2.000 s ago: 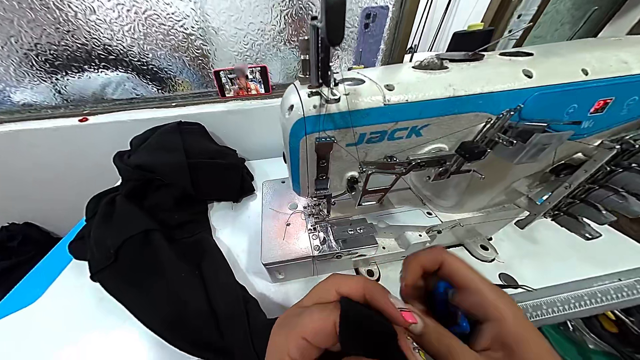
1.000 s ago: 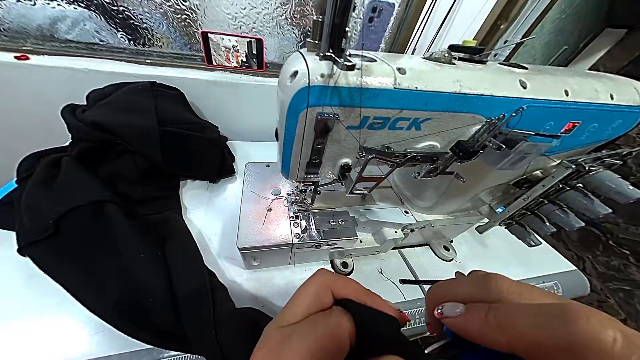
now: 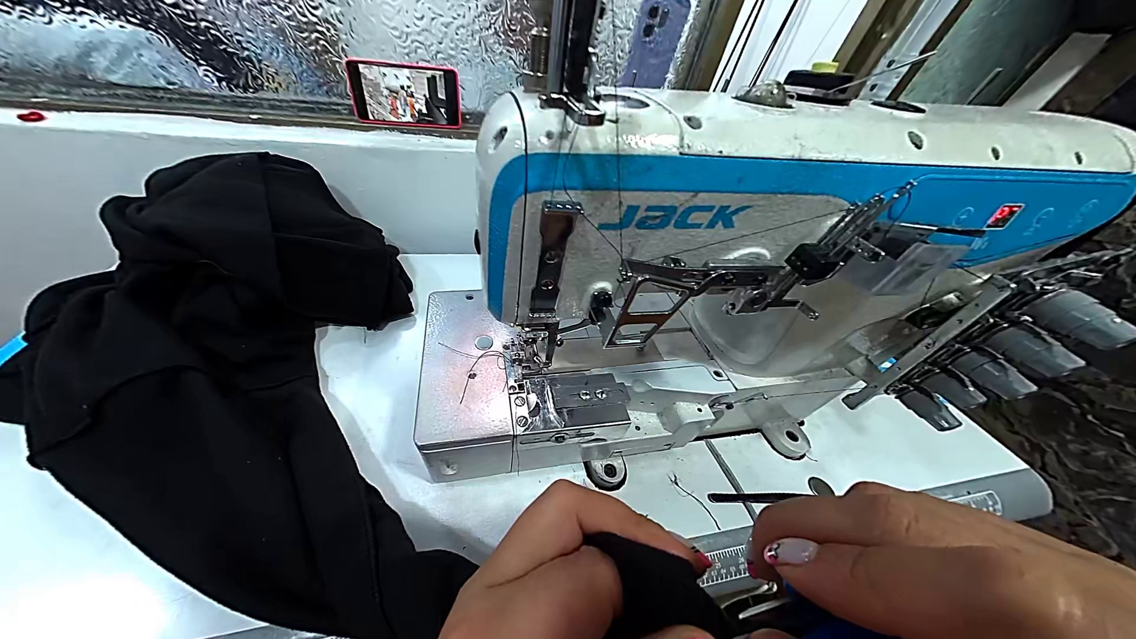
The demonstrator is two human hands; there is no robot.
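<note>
My left hand [image 3: 550,568] is closed on an edge of black knit fabric [image 3: 657,581] at the bottom centre. From there the black garment [image 3: 195,399] spreads over the left of the white table, bunched at its far end. To the right, my right hand [image 3: 923,559] holds a blue-handled tool [image 3: 825,621], mostly hidden by the fingers; its type is unclear. A thin dark strip [image 3: 754,498] juts left from near the right index finger. Both hands are in front of a Jack sewing machine [image 3: 657,231], whose needle area [image 3: 532,355] is lit, with loose threads on its bed.
The machine bed [image 3: 466,382] stands on the white table [image 3: 373,382]. A measuring scale [image 3: 728,564] runs along the table's front edge. Looper-thread or tape guides and grey cylindrical parts [image 3: 1034,342] stick out at right. A phone [image 3: 405,92] leans on the window ledge behind.
My right hand has shifted from beside my left hand to further right, and the dark strip now shows by its fingers. The left hand keeps its hold on the black fabric.
</note>
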